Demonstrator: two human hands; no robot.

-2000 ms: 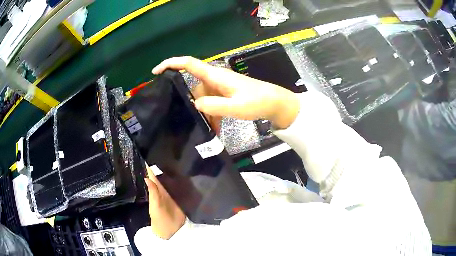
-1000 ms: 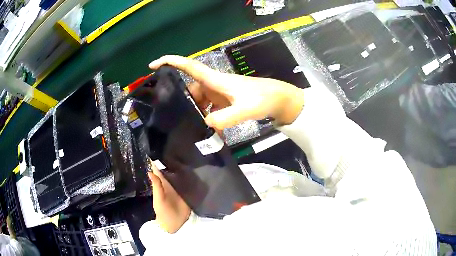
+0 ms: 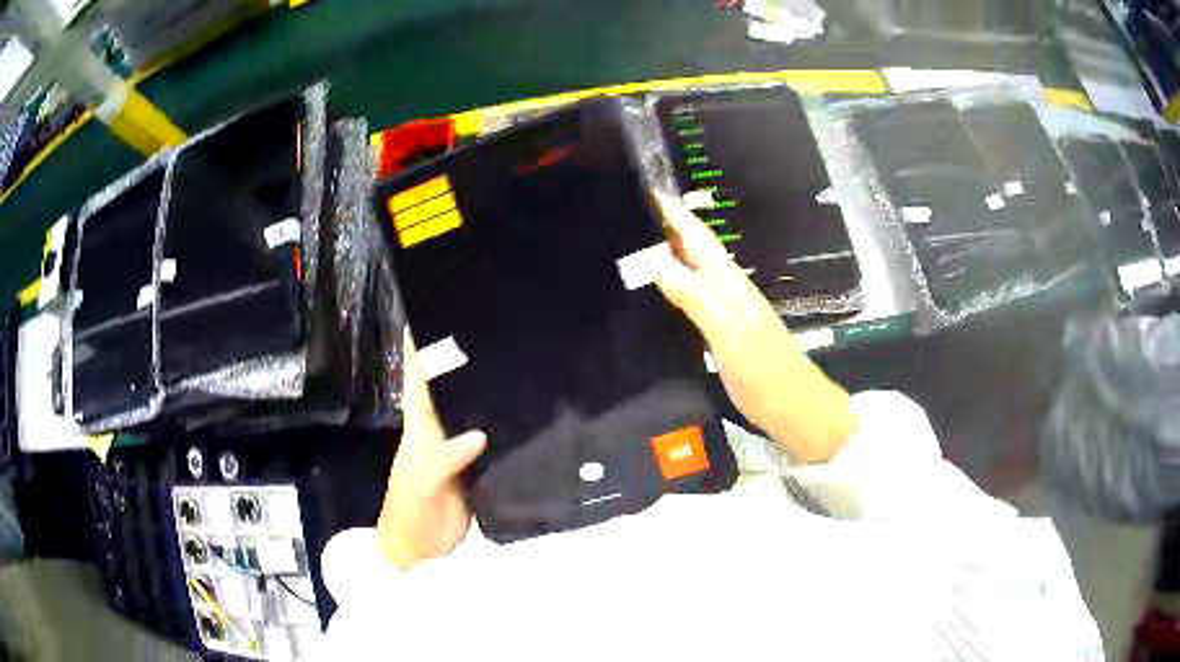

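A black tablet is held up in front of me, its lit screen facing me. It shows a yellow block at the upper left and an orange-red square at the lower right. White labels stick on both side edges. My left hand grips its lower left edge, thumb on the front. My right hand holds its right edge by the label. Another tablet with green text lines lies in a foam tray behind my right hand.
Stacked foam trays with dark tablets stand at left. A red bin sits behind the held tablet. More trayed tablets lie at right. A white fixture panel is lower left. A person's grey sleeve shows at right.
The held tablet has turned its screen squarely towards me, and the yellow and orange blocks now show plainly. My right hand has moved from its top edge down to its right side.
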